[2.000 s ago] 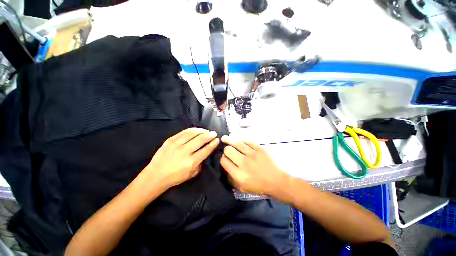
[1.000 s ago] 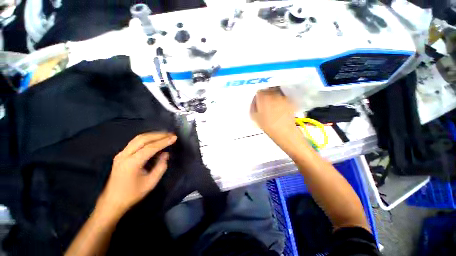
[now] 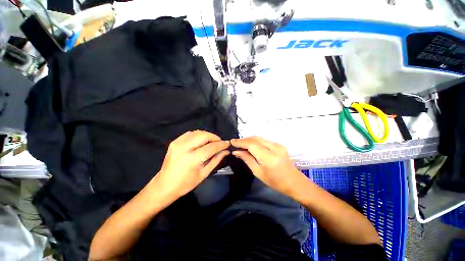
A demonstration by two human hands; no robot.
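A large black cloth piece lies left of the needle and drapes over the table's front edge. My left hand and my right hand meet at its right edge, in front of the presser foot. The fingertips of both hands pinch the black edge between them. Whether a separate strip is in the pinch cannot be told. The white sewing machine with blue stripe stands behind. The cloth runs up beside the needle.
Scissors with green and yellow handles lie right of the needle. A brown tab and a black cloth roll lie near them. A blue basket stands below right. The ruler-marked table edge runs across.
My right hand has come back from the scissors area to the cloth edge and now pinches it with my left hand. The scissors lie in full view again. The camera view has shifted.
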